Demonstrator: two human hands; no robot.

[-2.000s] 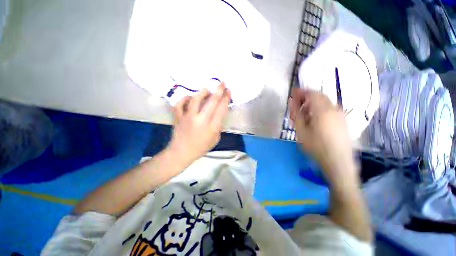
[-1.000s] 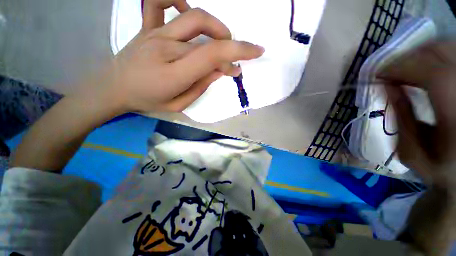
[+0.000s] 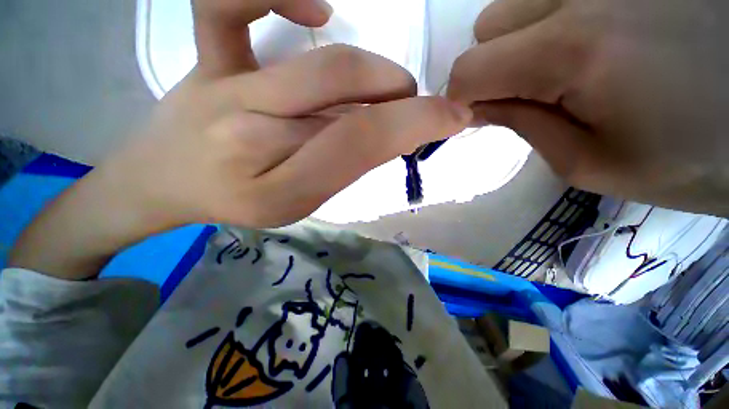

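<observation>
The large white housing (image 3: 484, 172) lies on the bench under both hands. My left hand (image 3: 304, 136) is over it from the left, with thumb and forefinger pinched together. My right hand (image 3: 575, 88) comes in from the right, its fingertips touching my left fingertips. A thin pale lead (image 3: 444, 86) shows at the meeting point; the fingers hide most of it. A dark connector (image 3: 413, 180) with a pale tip stands out below my left forefinger near the housing's front edge. A dark lead piece (image 3: 432, 148) is beside it.
A black mesh strip (image 3: 543, 240) runs along the bench at the right. Beyond it lies another white housing (image 3: 639, 248) with dark and pale leads, near stacked housings (image 3: 703, 287). Below the bench edge are a box (image 3: 527, 337) and pale blue cloth (image 3: 615, 343).
My right hand has moved left from over the right-hand housing to meet my left hand. The left fingertips have closed together and shifted right. The view has moved closer to the work.
</observation>
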